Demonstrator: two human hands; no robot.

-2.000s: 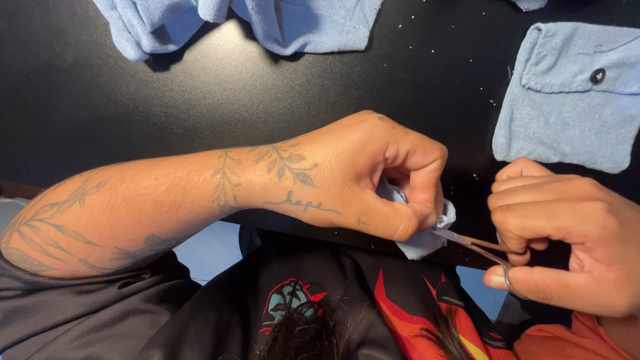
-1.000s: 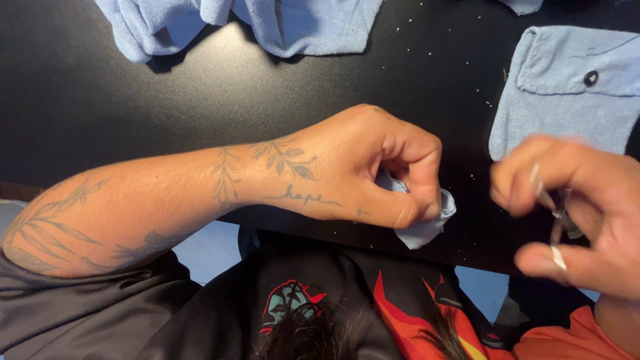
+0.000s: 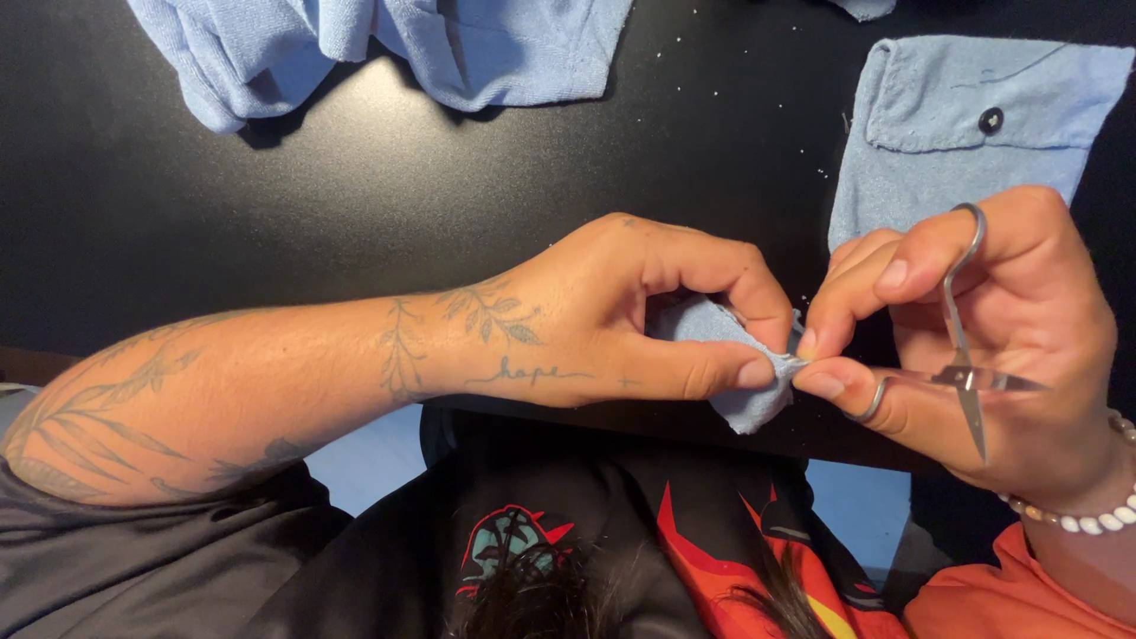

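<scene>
My left hand [image 3: 674, 311] pinches a small folded piece of light blue fabric [image 3: 750, 408] between thumb and index finger, close to the table's front edge. Thumb and finger of my right hand [image 3: 967, 302] meet at the fabric's right tip and pinch a small bit of it there. Small metal scissors [image 3: 963, 377] hang from the same hand by their finger loops, blades spread and pointing back toward the wrist. Part of the fabric is hidden inside my left hand.
A light blue fabric pouch [image 3: 958, 98] with a flap and dark button lies at the right on the black table [image 3: 444, 195]. Larger blue cloth [image 3: 524, 53] is heaped at the upper left. Small white specks are scattered near the middle, and another bit of cloth [image 3: 865, 7] shows at the top edge.
Two seconds ago the scissors' blades were at the fabric. My right hand moved away, turned the scissors back, and now pinches the fabric's tip. My left hand has kept its hold.
</scene>
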